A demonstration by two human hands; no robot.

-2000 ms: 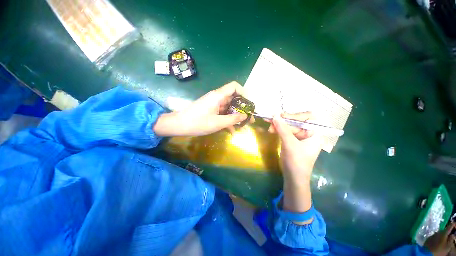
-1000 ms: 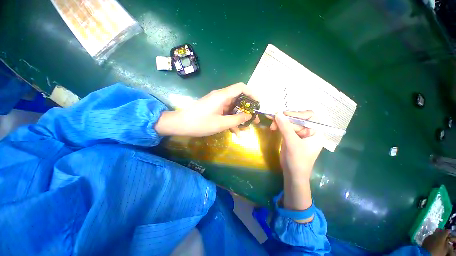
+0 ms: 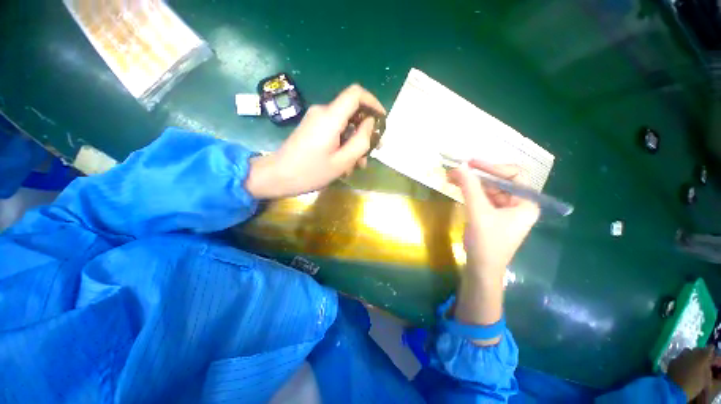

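My left hand (image 3: pixel 320 148) grips a small black device housing (image 3: pixel 378 126), mostly hidden by my fingers, beside the left corner of the white adhesive sheet (image 3: pixel 466 130). My right hand (image 3: pixel 496 213) holds the grey tweezers (image 3: pixel 522 189) like a pen. The tweezer tip points left over the lower part of the sheet; whether it carries anything is too small to tell. A second open black housing (image 3: pixel 281 99) lies on the bench left of my left hand, with a white square module (image 3: pixel 247 104) at its left side.
A shiny amber film (image 3: pixel 340 229) lies below my hands. A bagged striped sheet stack (image 3: pixel 142 43) is at upper left. Small black units (image 3: pixel 650 139) and a small white part (image 3: pixel 617 228) lie at right. Another person's hand (image 3: pixel 690 371) touches a green-rimmed tray (image 3: pixel 678 327) at lower right.
My left hand has moved up and left with the housing, its fingers now covering it. The tweezers have left the housing and moved right, over the sheet.
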